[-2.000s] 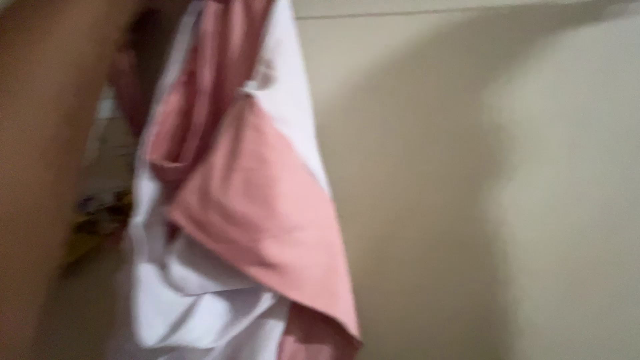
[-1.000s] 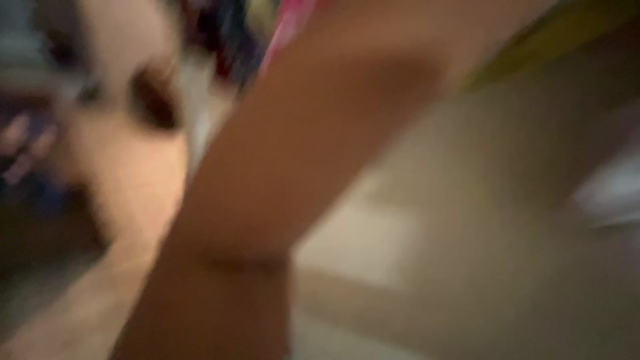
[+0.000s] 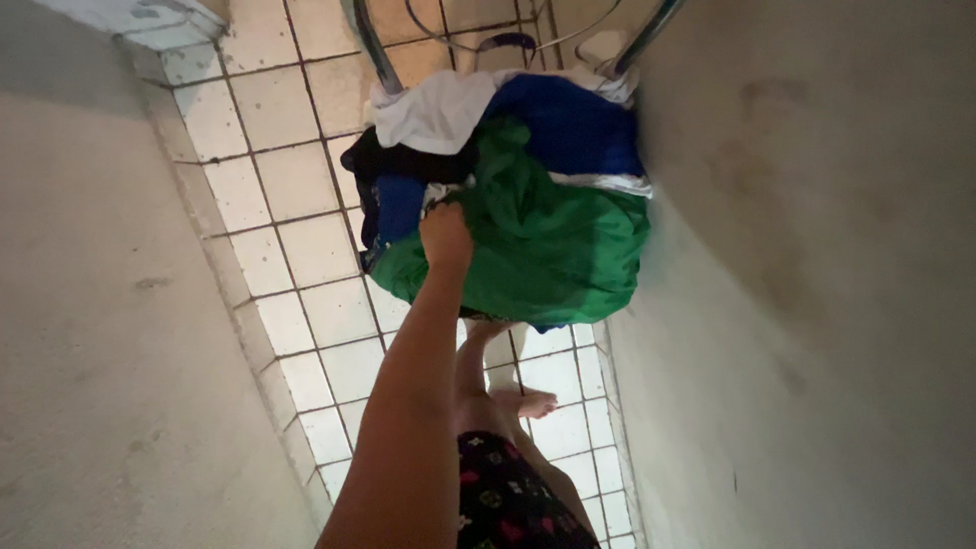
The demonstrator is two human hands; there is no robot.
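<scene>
My left hand (image 3: 447,232) is closed at the left side of a heap of clothes, its knuckles up against a green cloth (image 3: 549,252). What lies inside the fist is partly hidden. Above the green cloth are a blue cloth (image 3: 572,126) and a white cloth (image 3: 435,114). A black cloth (image 3: 412,160) and a smaller blue piece (image 3: 400,206) lie to the left of the hand. The heap hides whatever carries it. My right hand is out of view.
Two metal tubes (image 3: 374,46) (image 3: 648,34) rise beyond the heap, with thin cords between them. A tiled floor (image 3: 305,252) runs between plastered walls at left (image 3: 114,305) and right (image 3: 801,305). Bare legs and a foot (image 3: 534,402) show below the heap.
The view has swung from a wall with a hanging pink and white cloth to the floor and the heap. An arm blurred across the view earlier; now my left hand is at the heap.
</scene>
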